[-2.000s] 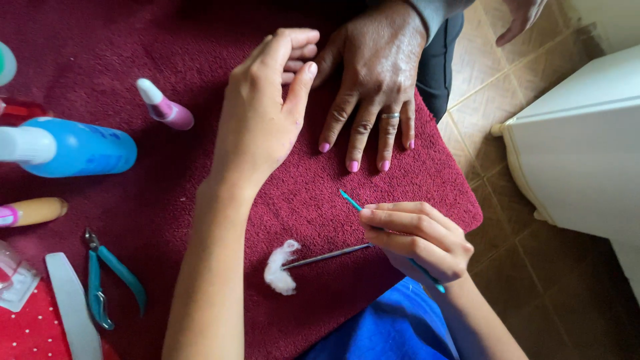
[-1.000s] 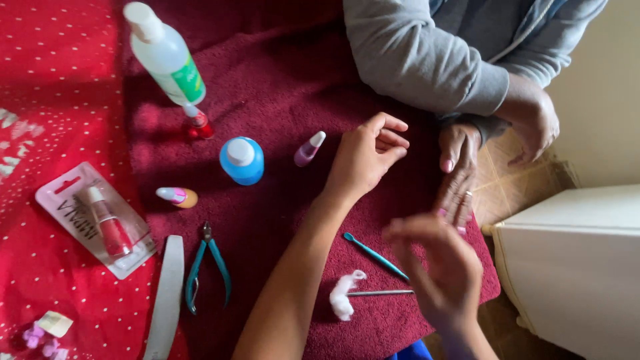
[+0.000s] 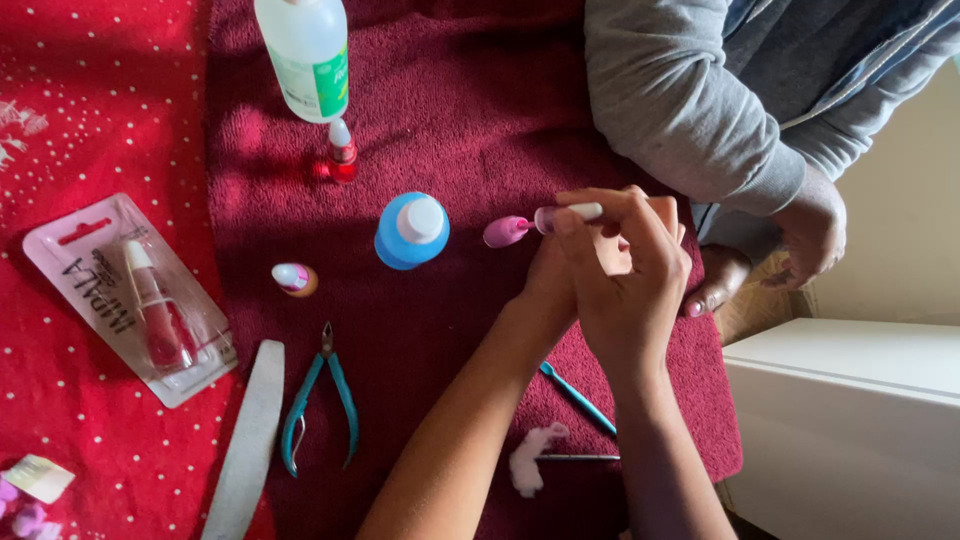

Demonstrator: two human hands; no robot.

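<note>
My right hand [image 3: 630,255] grips the white cap [image 3: 584,212] of a nail polish brush between thumb and fingers. The brush's tip is at the mouth of a pink nail polish bottle [image 3: 507,232], which stands on the dark red towel [image 3: 450,330]. Behind the right hand lies my left hand [image 3: 551,266], mostly covered, so its fingers and any hold cannot be made out. A teal cuticle tool [image 3: 581,400] lies below on the towel, near a metal stick [image 3: 577,457] with a cotton wad [image 3: 531,459] at its end. The other person's hand [image 3: 718,281] with pink nails rests at the towel's edge.
Left of my hands stand a blue bottle [image 3: 401,244], a tan polish bottle [image 3: 304,281], a red polish bottle [image 3: 343,161] and a large clear bottle [image 3: 307,60]. Cuticle nippers [image 3: 345,394], a nail file [image 3: 251,442] and a packaged polish [image 3: 161,322] lie further left. White furniture [image 3: 840,420] stands at right.
The teal tool, in my right hand two seconds ago, lies on the towel. My right hand has come to the pink polish bottle and taken hold of its cap, which is off the bottle.
</note>
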